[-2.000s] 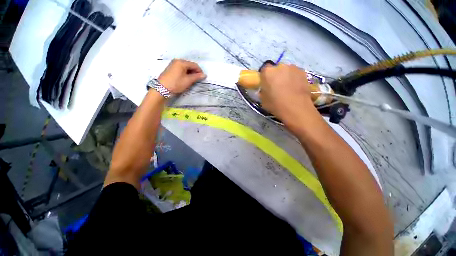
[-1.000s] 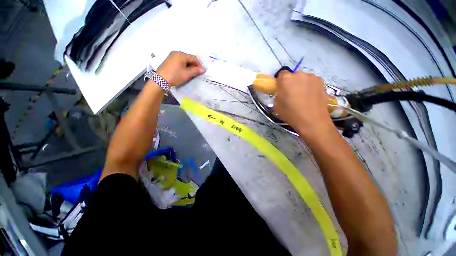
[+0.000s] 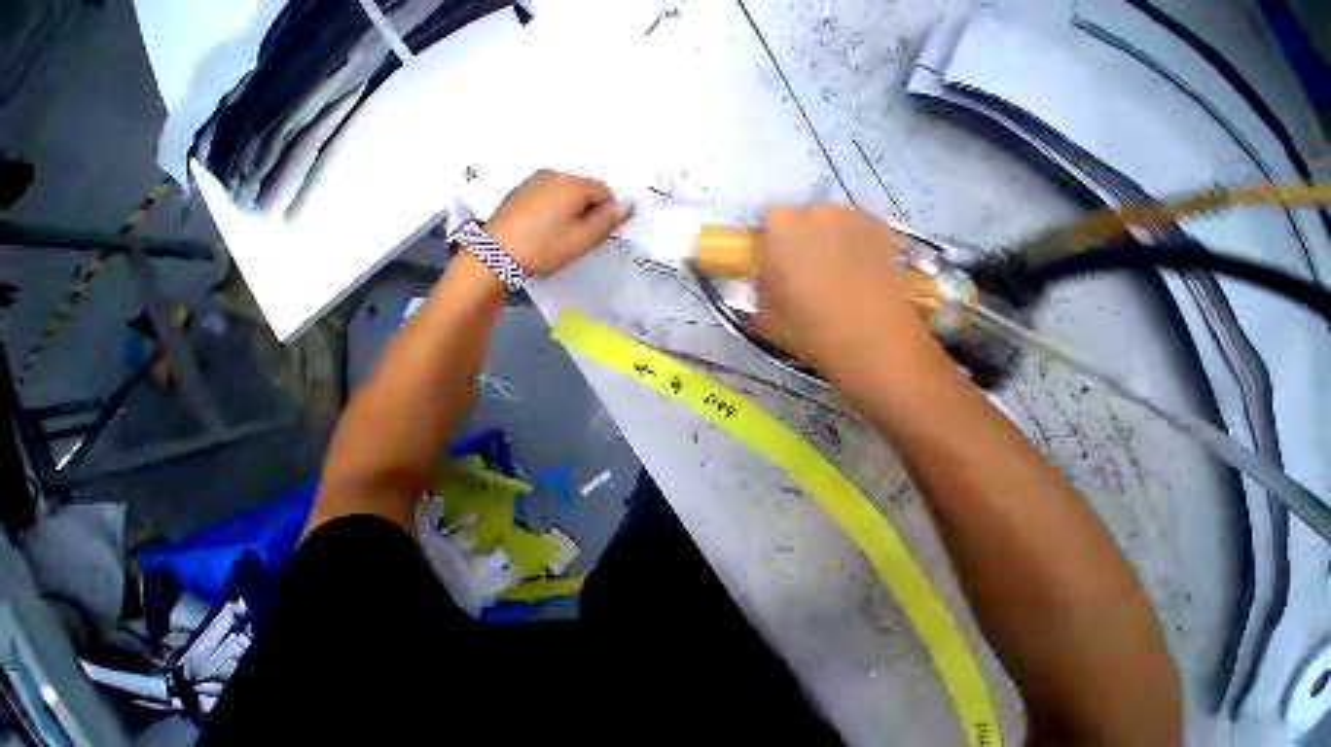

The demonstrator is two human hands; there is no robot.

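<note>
My right hand (image 3: 835,277) is closed around the orange-tan handle of the steam iron (image 3: 726,251). The iron is slightly blurred and stands over a white strip (image 3: 666,234), which shows only between the iron and my left hand. My left hand (image 3: 562,222) has its fingertips pinched on the strip's left end near the table edge. The rest of the strip is hidden by the iron and my right arm. The yellow curved marking template (image 3: 818,476) with black handwriting lies along the near table edge, below the iron.
The waistband stack (image 3: 1022,110) curves along the far and right side of the pressing table. A hose (image 3: 1168,219) and cords run from the iron to the right. The tied dark bundle (image 3: 314,110) lies on the white side table (image 3: 299,285) at left. Scraps (image 3: 489,533) lie below. A tape roll (image 3: 1315,689) is at far right.
The iron in my right hand has moved left along the strip, closer to my left hand. The view has shifted, and my left hand still holds the strip's left end.
</note>
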